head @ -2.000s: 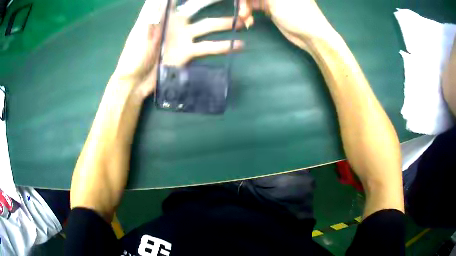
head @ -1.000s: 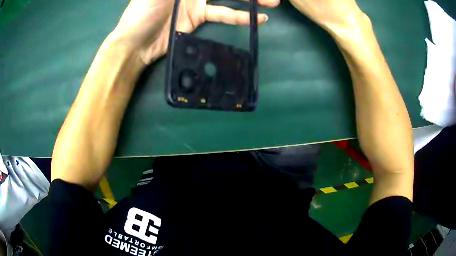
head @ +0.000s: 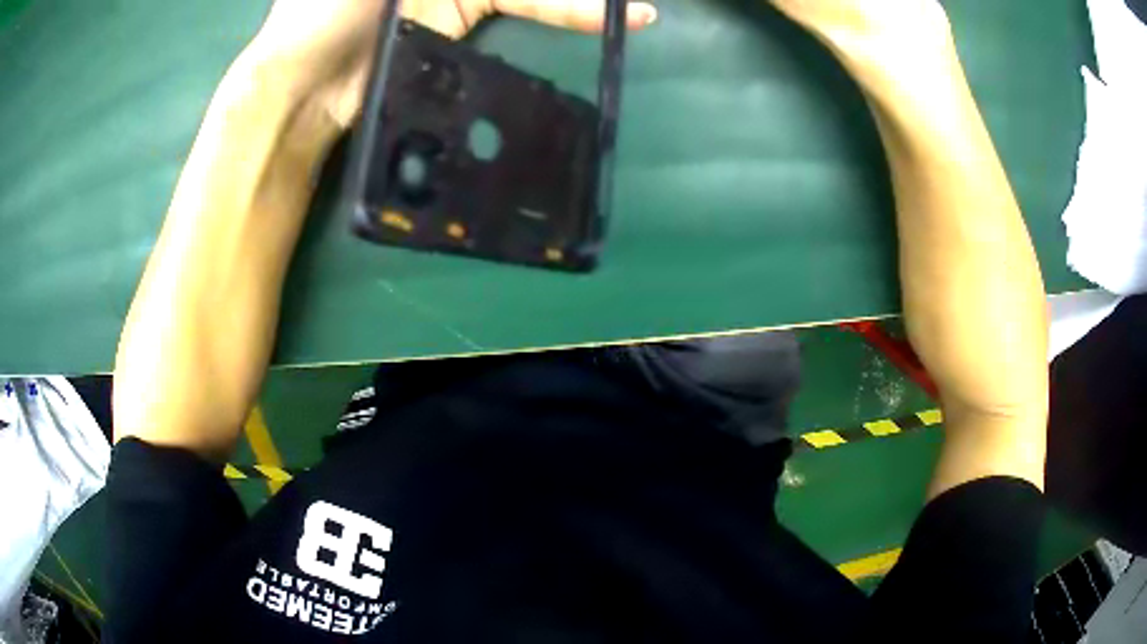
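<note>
A black phone middle frame [head: 503, 164] is held above the green table mat, slightly tilted. Its solid panel with round holes and small gold spots points toward me, and its upper end is cut off by the top edge. My left hand [head: 340, 50] holds it from behind along its left side, and a finger shows through the open window and past the right rail. My right hand is beyond the top edge; only the wrist and forearm [head: 931, 164] show, so its fingers and anything in them are hidden.
The green table [head: 742, 214] has its near edge in front of my body. White cloths [head: 1113, 164] lie at the right edge beside a person in dark clothing. Pale clothing [head: 44, 466] of another person shows at the lower left. Yellow-black tape marks the floor below.
The frame has shifted left and slightly up in the picture since one second ago and is tilted more. The right hand's fingers, seen two seconds ago, are now out of the picture.
</note>
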